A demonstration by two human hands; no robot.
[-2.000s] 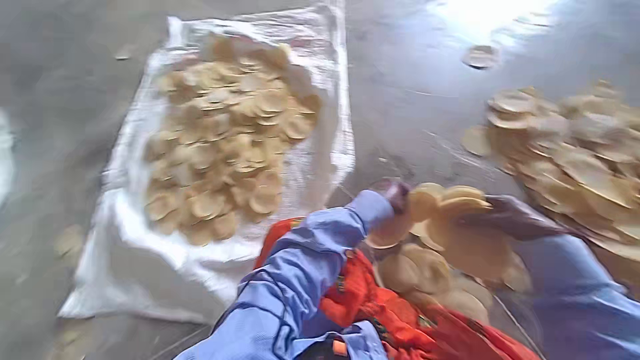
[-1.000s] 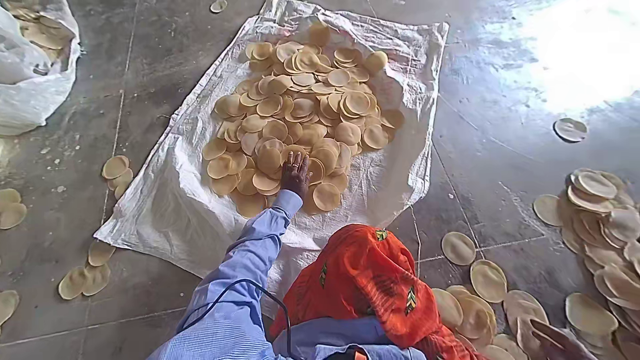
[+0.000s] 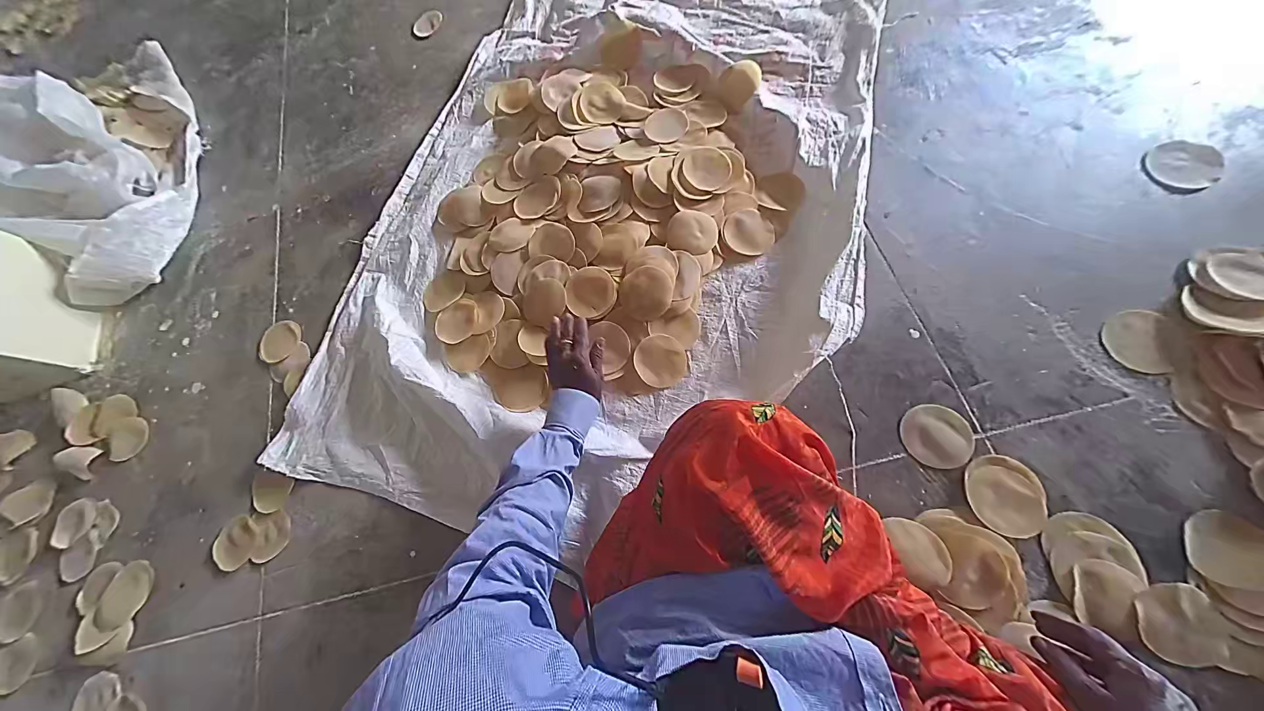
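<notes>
Many thin round tan discs [image 3: 592, 197] lie heaped on a white woven plastic sheet [image 3: 365, 415] spread on the floor. My left hand [image 3: 575, 357], palm down with a ring on one finger, rests at the near edge of this heap, grasping no disc that I can make out. At the lower right, my right hand [image 3: 1096, 662] is beside a loose spread of similar discs [image 3: 1106, 592], its fingers extended. Part of that hand is cut off by the frame edge; no disc shows in it.
A white plastic sack [image 3: 109, 227] holding discs stands at the upper left, above a pale box-like object [image 3: 44, 306]. Small groups of discs [image 3: 114, 602] lie along the left. Another pile [image 3: 1229, 346] is at the right edge. Orange cloth [image 3: 750, 513] covers my knee.
Two seconds ago both hands were at discs on the right, with discs between them. My left hand has since gone to the heap on the sheet; my right stays at the right side.
</notes>
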